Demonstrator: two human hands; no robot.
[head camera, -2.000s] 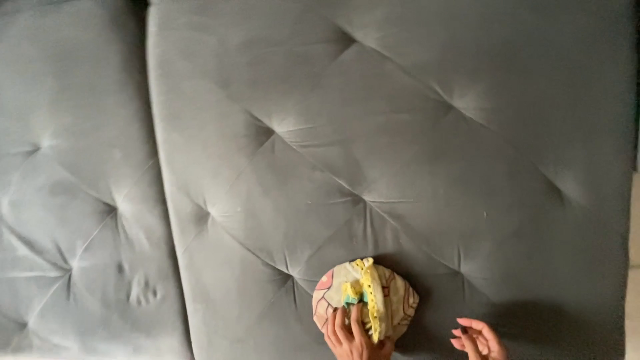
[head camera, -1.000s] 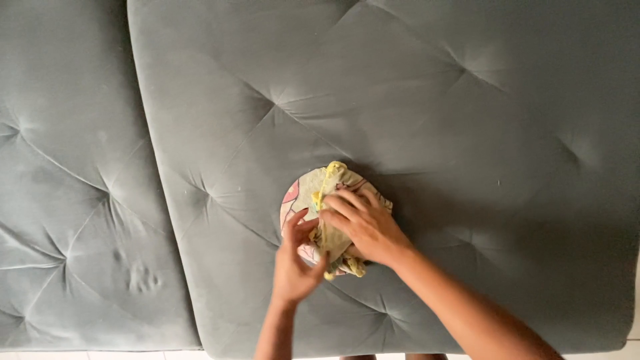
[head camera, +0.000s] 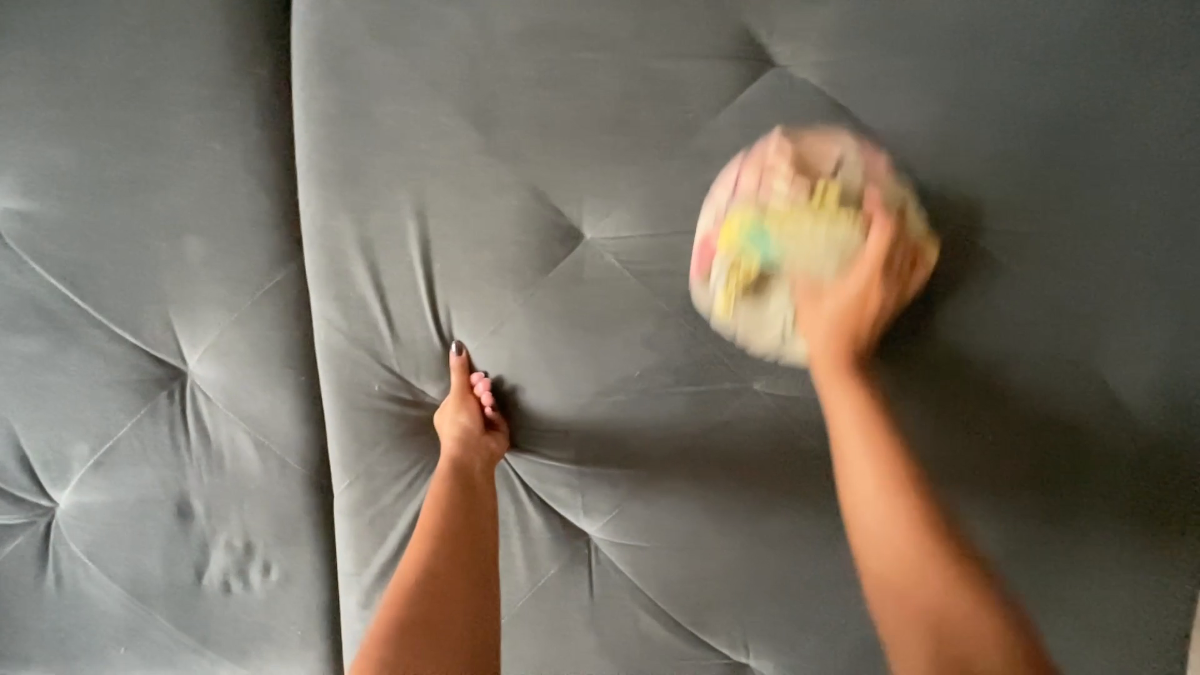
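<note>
My right hand (head camera: 862, 281) grips a round bundle of patterned fabric (head camera: 778, 309) at its right side. The bundle is pale with pink patches, and yellow and teal fabric lies across its face; motion blurs it. My left hand (head camera: 472, 412) presses into the grey tufted cushion (head camera: 656, 347) to the left of the bundle. Its thumb points up and its fingers are curled, with creases spreading from it in the upholstery. No object shows in the left hand, though its palm side is hidden.
A dark seam (head camera: 314, 375) runs down between the cushion and a second grey tufted section (head camera: 141, 281) on the left. Stitched lines and sunken tufts mark both. A pale strip shows at the lower right edge.
Both hands were at the bundle one second ago. The left hand has come away from it and now leans on the cushion, while the right hand has carried the bundle up and to the right.
</note>
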